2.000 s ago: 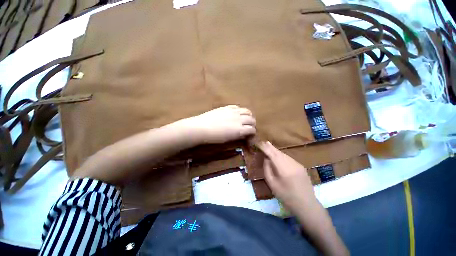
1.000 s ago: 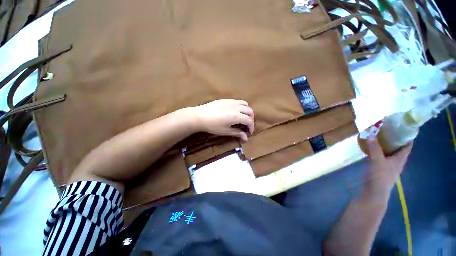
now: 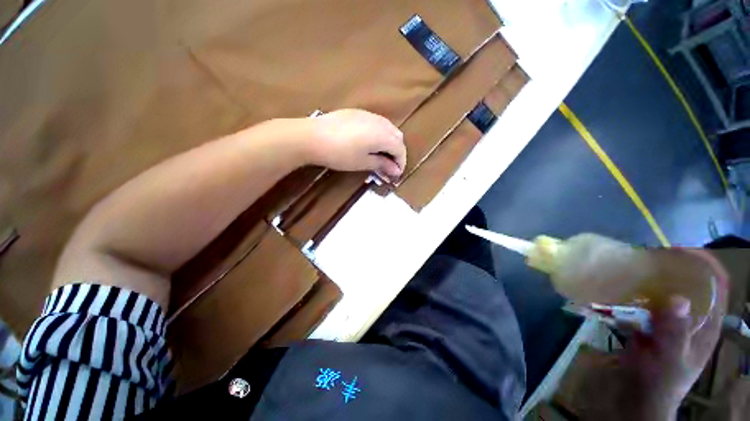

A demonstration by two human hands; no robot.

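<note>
My left hand (image 3: 358,144) rests on the large brown bag panel (image 3: 222,74), fingers curled down at the corner of the square notch (image 3: 370,238); the fingertips seem to pinch the panel edge there. White corner pieces (image 3: 309,249) show at the notch corners. My right hand (image 3: 678,345), blurred and near the right edge, holds a clear glue bottle (image 3: 608,267) with amber contents. Its pale nozzle (image 3: 502,238) points left, in the air off the table edge. A black care label (image 3: 429,45) lies on the upper layer and another (image 3: 482,117) on a lower layer.
The white table's edge (image 3: 493,168) runs diagonally from upper right to lower centre. The dark floor with a yellow line (image 3: 613,168) lies beyond it. Grey metal frames (image 3: 715,57) stand at upper right. My dark apron (image 3: 428,345) is close to the table edge.
My right hand has left the panel, reached the glue bottle at the table's right and lifted it off. My left hand stays at the notch. The view has turned and shifted right.
</note>
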